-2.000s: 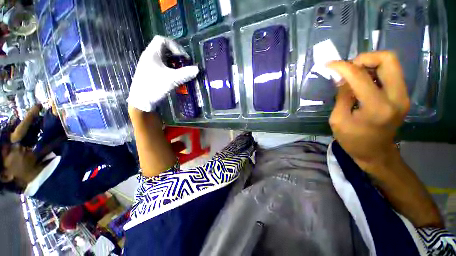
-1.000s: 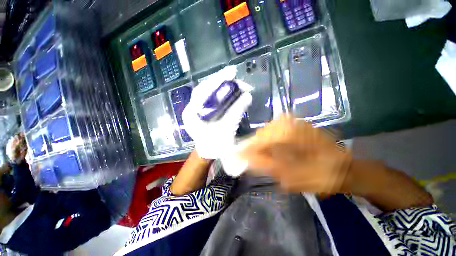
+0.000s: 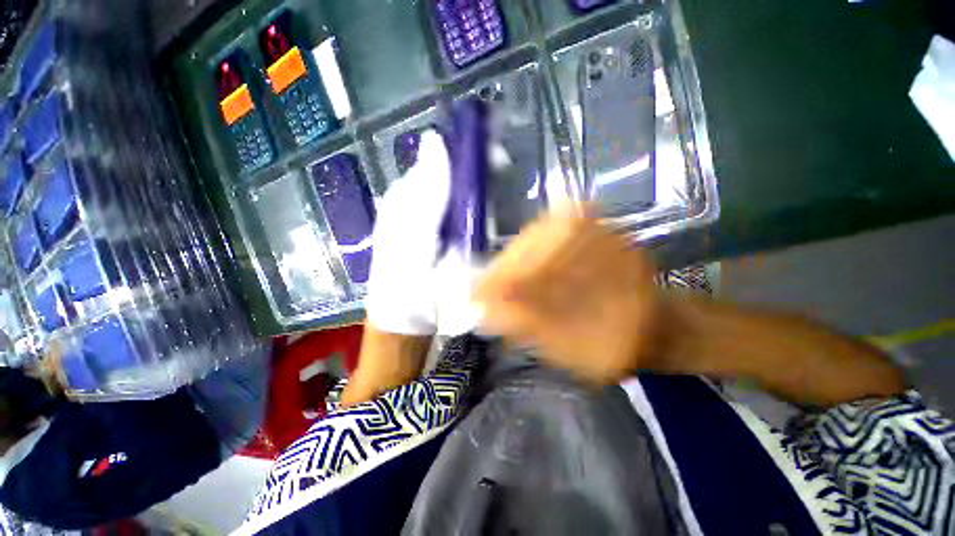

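Observation:
My left hand (image 3: 411,246), in a white glove, holds a purple phone (image 3: 468,173) on edge above the tray. My bare right hand (image 3: 576,298) is blurred, with its fingers curled at the phone's lower end; a white bit shows at its fingertips, and I cannot tell whether that is cloth or glove. The clear tray (image 3: 704,173) holds teal phones (image 3: 297,96) with orange bands, a purple phone face up (image 3: 468,29), a purple phone back up (image 3: 343,199) and grey phones back up (image 3: 618,115). Another purple phone shows partly behind my glove.
A tall pile of clear trays (image 3: 173,209) with blue phones stands at the left. Another person's dark cap (image 3: 110,461) is at the lower left. A red object (image 3: 335,361) lies below the tray. A white piece (image 3: 935,89) lies on the green mat (image 3: 806,126) at the right.
One second ago the phone was tilted in my glove; now it is nearly upright. Two seconds ago my left hand was at another phone in the tray and my right held a white cloth apart.

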